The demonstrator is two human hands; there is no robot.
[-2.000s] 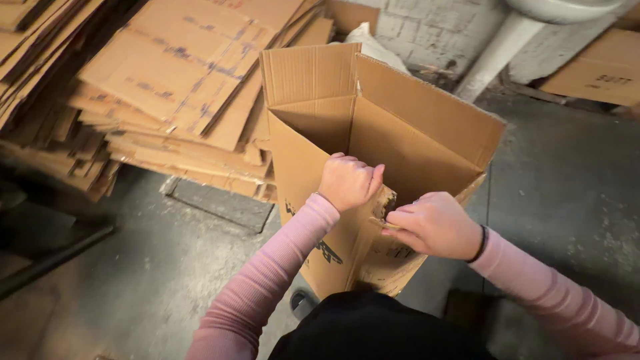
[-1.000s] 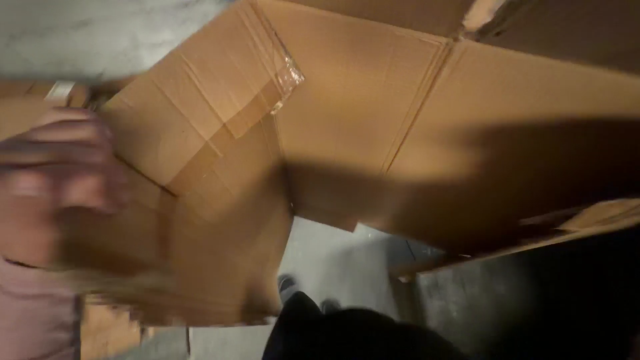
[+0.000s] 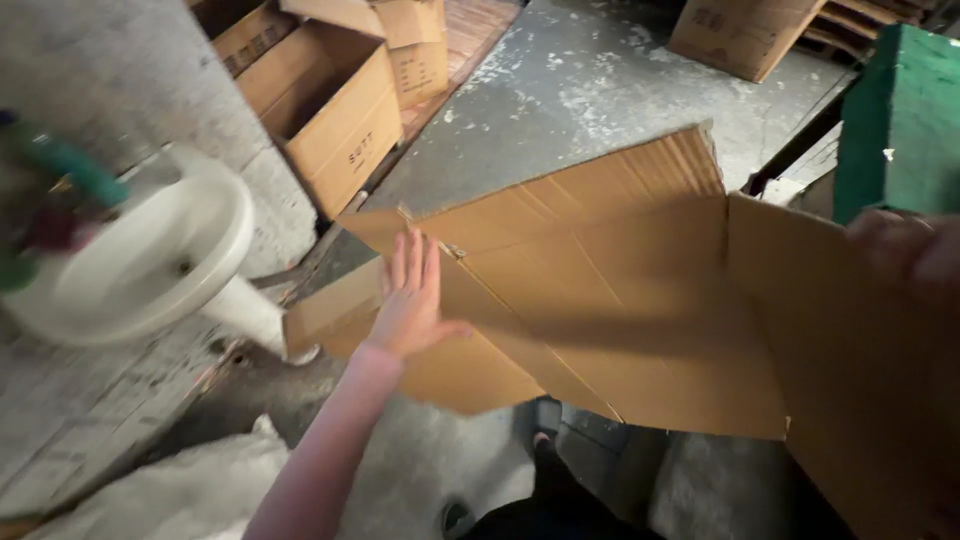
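Note:
A large cardboard box (image 3: 615, 300), with its panels spread apart, spans the middle and right of the view. My left hand (image 3: 412, 300) lies with fingers extended against its left part, near a torn edge at a crease. At the right edge of the view my right hand (image 3: 911, 251) is blurred and partly cut off; its fingers are bent over the top edge of the box's right panel. The floor shows beneath the lower edge of the cardboard.
A white pedestal sink (image 3: 240, 217) stands at the left by the wall. Open cardboard boxes (image 3: 349, 142) sit behind it, another box (image 3: 739, 34) at the back right. A green object (image 3: 900, 127) is at the right, a whitish sack (image 3: 180, 495) at lower left.
The view has swung far round. Two seconds ago the box stood upright with both hands on its near edge; now its panels are spread out and my hands are far apart.

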